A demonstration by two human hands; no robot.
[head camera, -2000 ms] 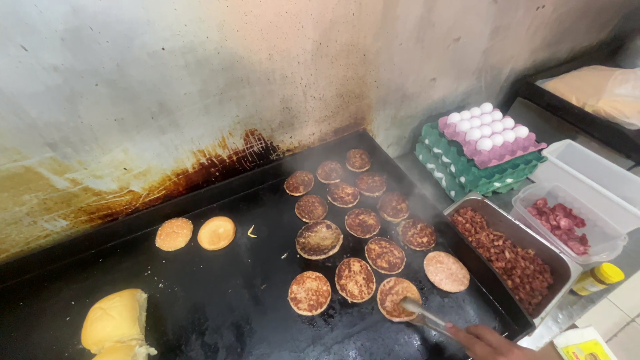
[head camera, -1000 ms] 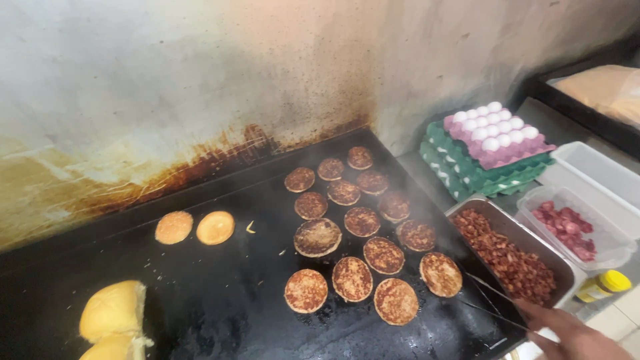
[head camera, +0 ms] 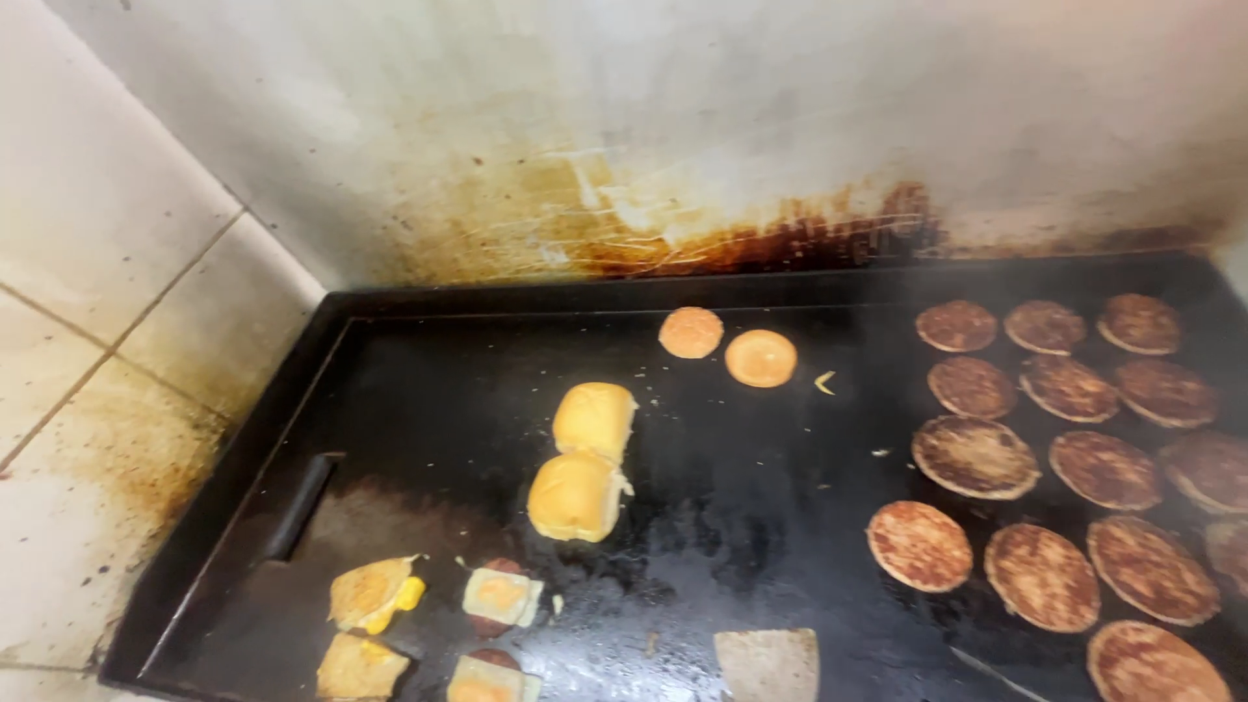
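Note:
Neither my left hand nor my right hand shows in the head view. Rows of browned round patties (head camera: 1040, 577) lie on the right of the black griddle (head camera: 390, 390). Two bread buns (head camera: 575, 495) touch each other near its middle. Behind them sit a pale round disc (head camera: 691, 332) and a bun half (head camera: 761, 359). At the lower left are folded pieces of egg (head camera: 372, 590) and cheese slices over reddish round slices (head camera: 501, 597). The flat metal blade of a spatula (head camera: 770, 665) enters at the bottom edge; what holds it is out of view.
A raised rim (head camera: 624, 292) runs along the griddle's back, below a stained wall (head camera: 682, 127). A tiled wall (head camera: 88, 390) stands at the left. A dark slot (head camera: 304, 507) lies near the griddle's left side. Haze hangs over the patties.
The view has swung left. My right hand, earlier at the patties with a metal utensil, has gone out of view. A spatula blade now shows at the bottom.

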